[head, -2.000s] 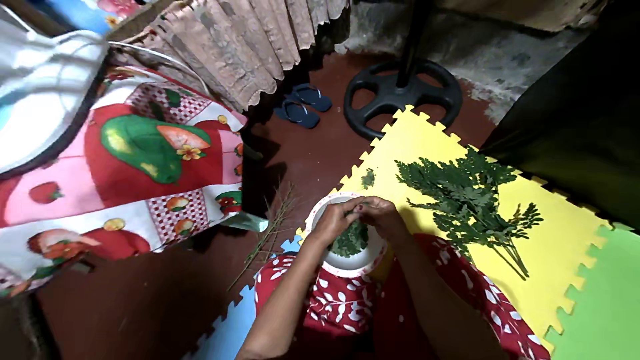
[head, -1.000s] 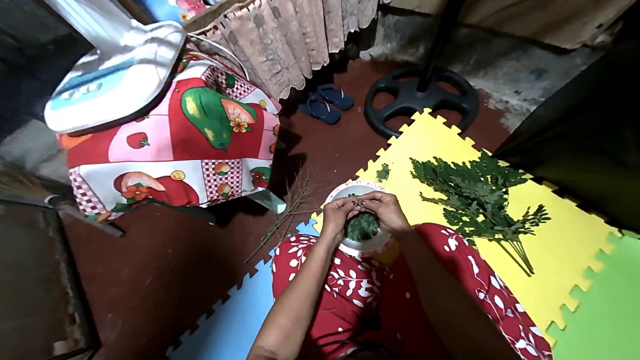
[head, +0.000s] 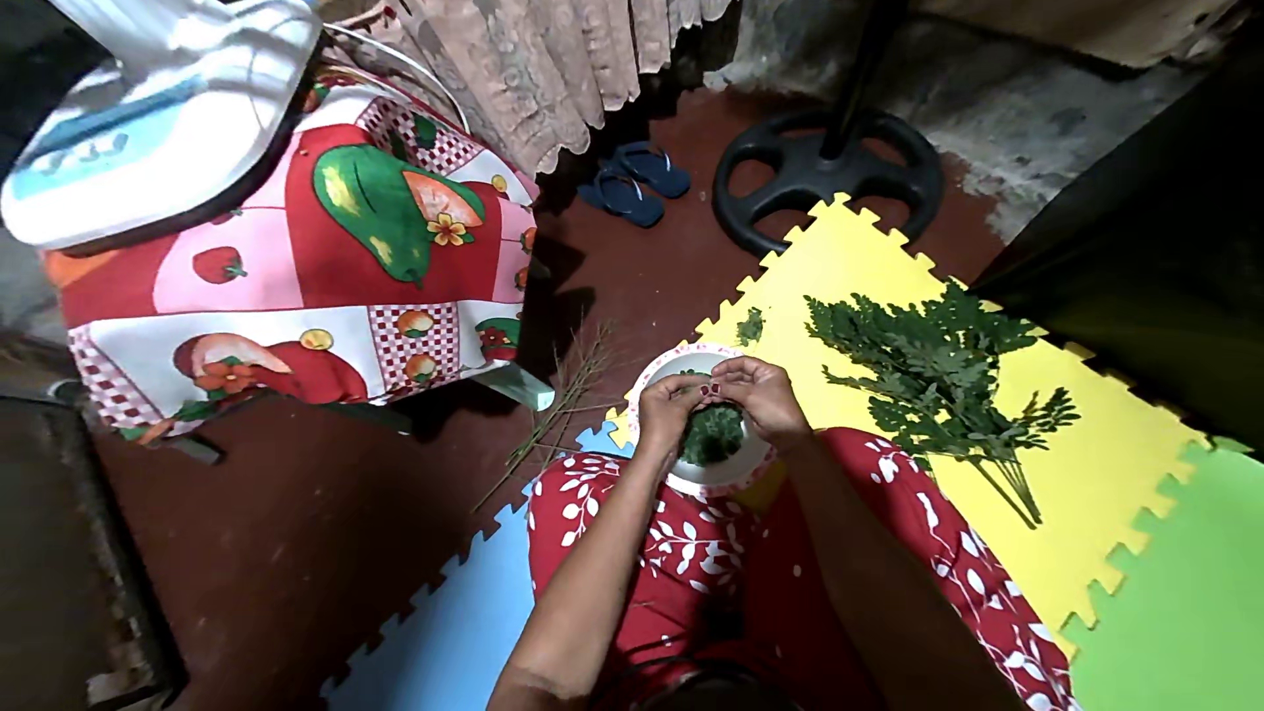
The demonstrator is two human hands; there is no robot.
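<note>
A white bowl with a red-patterned rim (head: 703, 488) stands between my knees, with small green leaves (head: 713, 435) inside. Over its upper part, my left hand (head: 671, 405) and my right hand (head: 758, 393) meet at the fingertips. Both have thumb and fingers pinched together; whatever lies between them is too small to make out. To the right, a bunch of leafy green stems (head: 928, 370) rests on the yellow foam mat (head: 1066, 474). A small leaf sprig (head: 750, 326) lies just above the bowl.
Bare thin stalks (head: 558, 405) lie on the red floor left of the bowl. Blue flip-flops (head: 635, 185) and a black round stand base (head: 828, 173) are farther back. At left, a fruit-print cloth (head: 326, 267) covers a small table bearing a white appliance base (head: 158, 128).
The view has shifted somewhat. Both hands stay over the bowl with their fingertips close together; the leafy bunch lies as before on the mat.
</note>
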